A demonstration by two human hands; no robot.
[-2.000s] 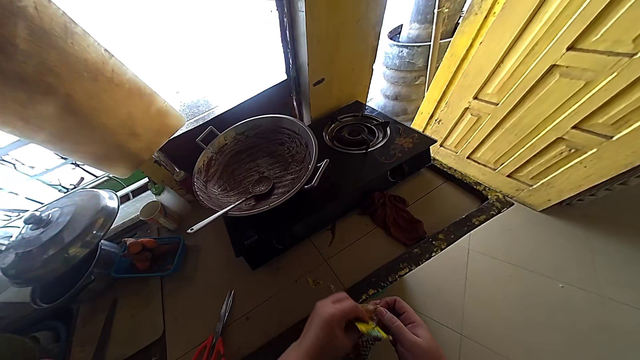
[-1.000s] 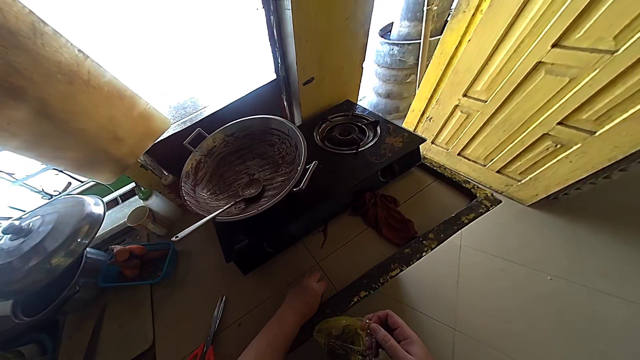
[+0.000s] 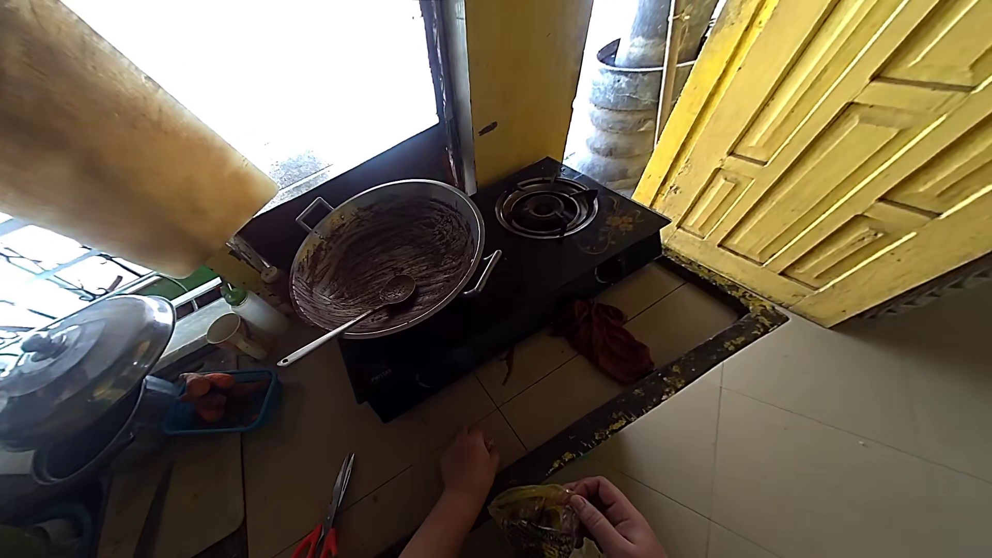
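My right hand (image 3: 608, 515) pinches the rim of a yellowish see-through plastic bag (image 3: 536, 521) at the bottom of the view. The bag hangs beside the counter edge, with dark contents or print showing. On the tiled counter, left of the bag, rests my left hand (image 3: 470, 461), fingers curled; whether something is under them is hidden. Scissors with red handles (image 3: 329, 511) lie to its left. Beyond the hands, a large metal wok (image 3: 387, 256) sits on the black gas stove (image 3: 535, 271), its inside coated dark brown. A ladle (image 3: 364, 314) leans in it, handle over the rim.
A dark red cloth (image 3: 608, 341) lies before the stove. At left are a blue basket with orange roots (image 3: 221, 399), a lidded metal pot (image 3: 81, 372), a cup (image 3: 232, 333), a white bottle (image 3: 260, 310) and a cutting board (image 3: 182, 496). A yellow door (image 3: 837, 155) stands at right.
Two seconds ago both hands were together at a small yellow item. My left hand has since moved away to the counter, while my right hand holds the bag, which now shows more fully.
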